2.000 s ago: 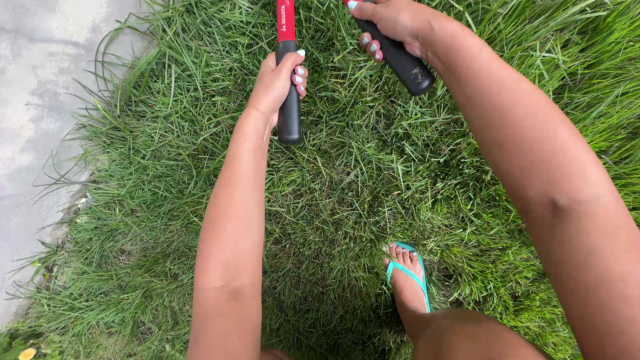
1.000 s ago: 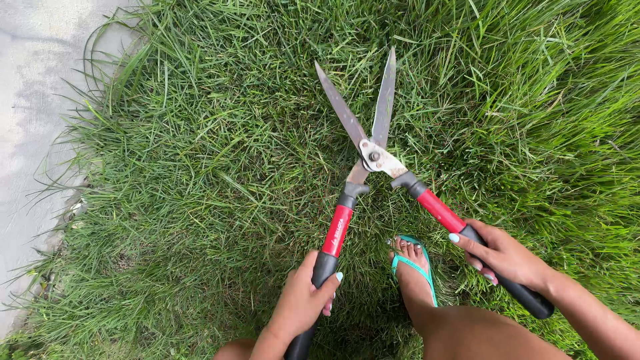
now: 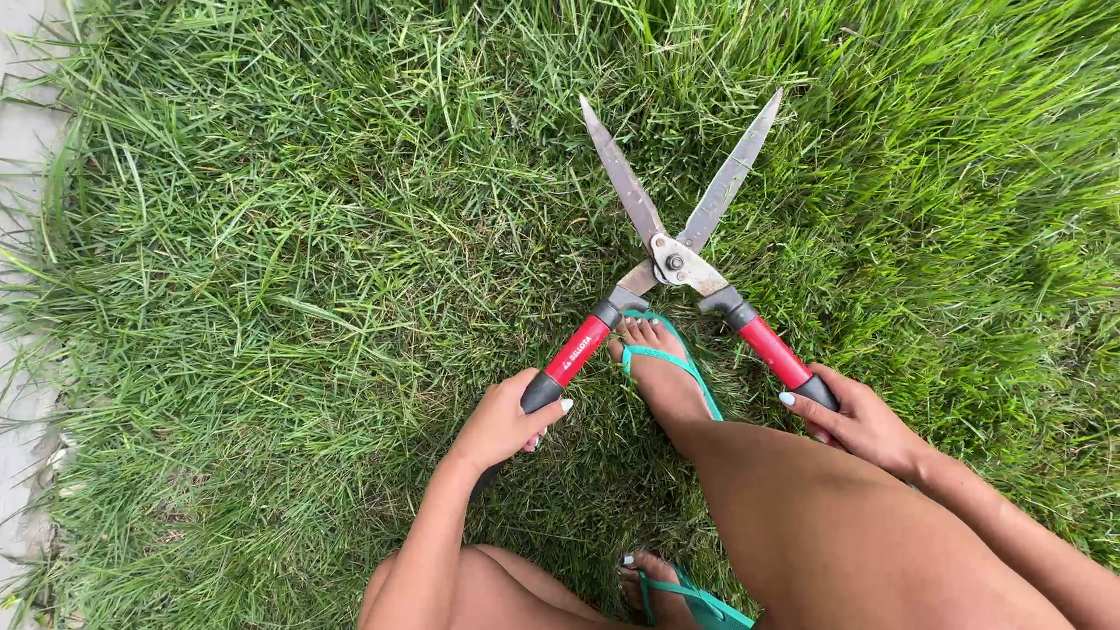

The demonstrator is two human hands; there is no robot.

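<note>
A pair of Bellota hedge shears (image 3: pixel 675 262) lies across the middle right of the head view, its two blades spread wide and pointing away from me. My left hand (image 3: pixel 507 422) is closed around the black grip of the left red handle. Around the black grip of the right handle is my right hand (image 3: pixel 862 418), thumb on top. Just below the pivot, between the handles, is my foot in a turquoise flip-flop (image 3: pixel 667 359). The blades are over the grass (image 3: pixel 350 262), near the edge of a taller patch.
Taller grass (image 3: pixel 1006 105) stands at the upper right. A pale concrete strip (image 3: pixel 24 367) runs down the left edge. My other foot, in a second turquoise flip-flop (image 3: pixel 700 604), is at the bottom, beside my bent legs.
The shears, whose blades were out of view two seconds ago, came fully into view. Since one second ago their blades have spread wider. Both hands kept hold of the handles.
</note>
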